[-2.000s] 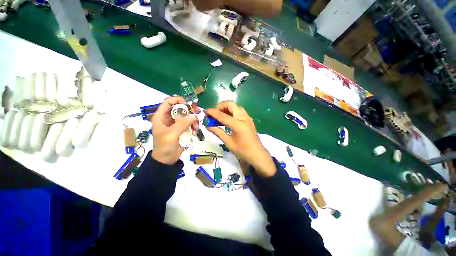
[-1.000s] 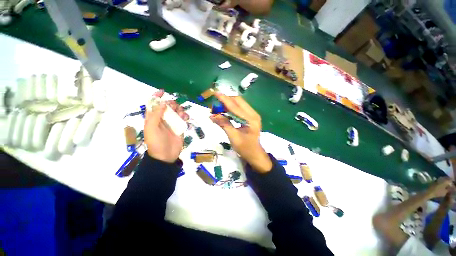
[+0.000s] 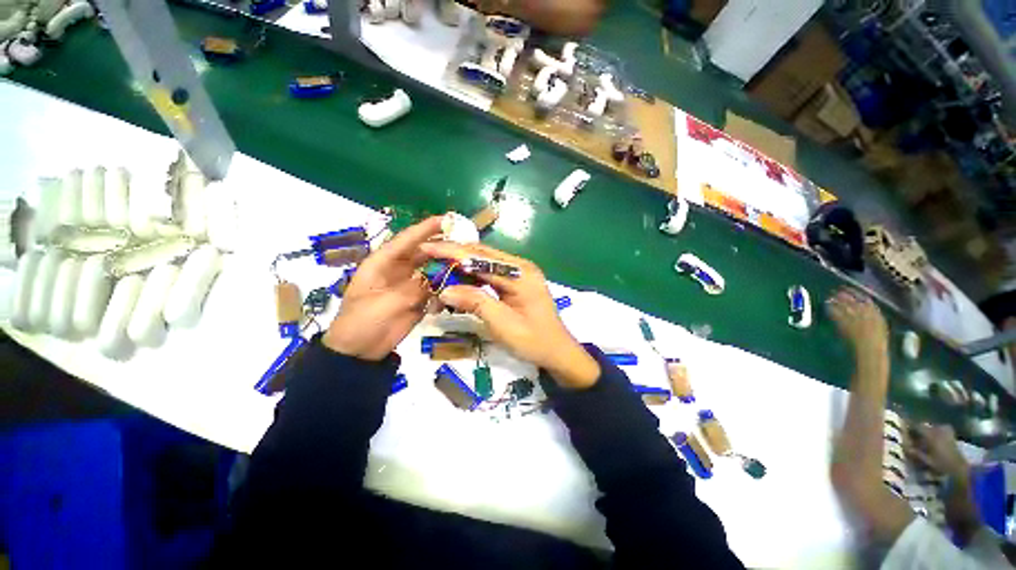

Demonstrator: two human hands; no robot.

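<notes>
My left hand (image 3: 384,292) holds a white plastic housing (image 3: 459,228), mostly hidden by the fingers. My right hand (image 3: 518,312) is against it and holds a blue battery pack (image 3: 448,278) at the housing, with thin wires and a circuit board (image 3: 490,267) by the fingers. How far the pack sits inside is hidden. Several battery packs (image 3: 456,386) with tan faces and green boards lie on the white bench around my hands.
White housings (image 3: 84,292) stand in rows at the left. Beyond the bench, a green conveyor belt (image 3: 323,139) carries housings and packs. A grey upright (image 3: 178,100) rises at the upper left. Another person's arm (image 3: 867,401) reaches in at the right. A blue stool (image 3: 61,490) is lower left.
My hands have come together, bringing the battery pack to the housing. Items on the belt have moved right. The other person's arm has reached up toward the belt.
</notes>
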